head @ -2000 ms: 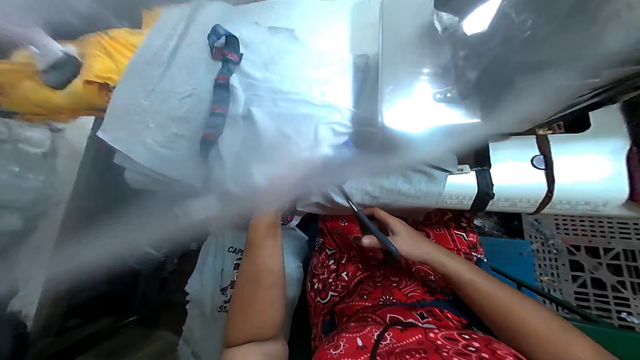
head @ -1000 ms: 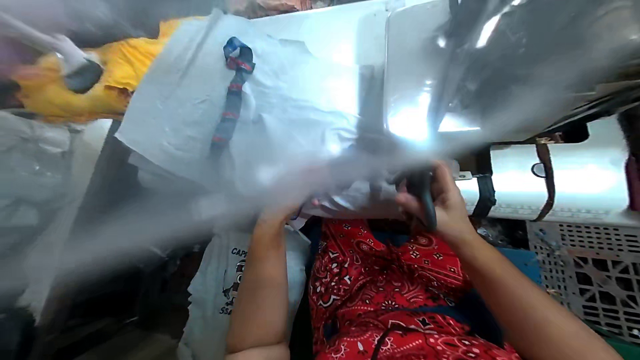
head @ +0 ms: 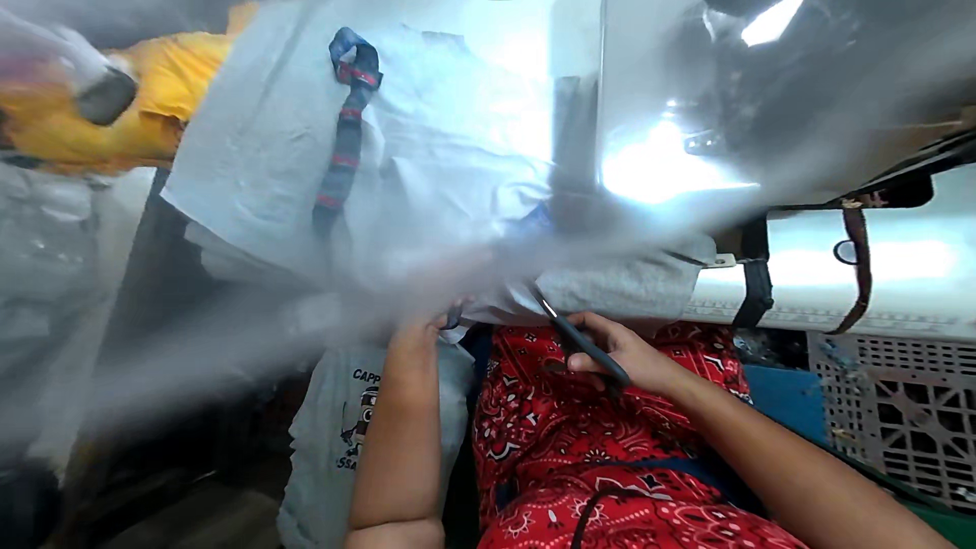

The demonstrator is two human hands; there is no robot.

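Note:
White-grey cloth [head: 259, 168] lies on the work table, with a dark blue and red striped fabric strip [head: 347, 145] across its left part. My right hand [head: 618, 354] grips a black-handled tool [head: 583, 343], probably scissors or snips; its metal tip reaches the cloth edge near my left hand. My left hand [head: 435, 297] is at the front edge of the cloth, beside a small dark blue piece [head: 453, 316]; a hazy streak blurs most of it, so its grip cannot be made out. Bluish fabric [head: 534, 221] shows faintly beyond the hands.
Yellow fabric [head: 175, 72] lies at upper left. A shiny transparent sheet [head: 671, 99] covers the upper right. Dark straps [head: 755, 286] cross a white surface at right, above a grey plastic crate [head: 907, 389]. A printed grey cloth [head: 313, 450] hangs below the table edge.
My right hand with the black-handled tool was raised at the cloth edge a second ago and is now lower, the tool slanting up-left. The striped strip still lies on the cloth.

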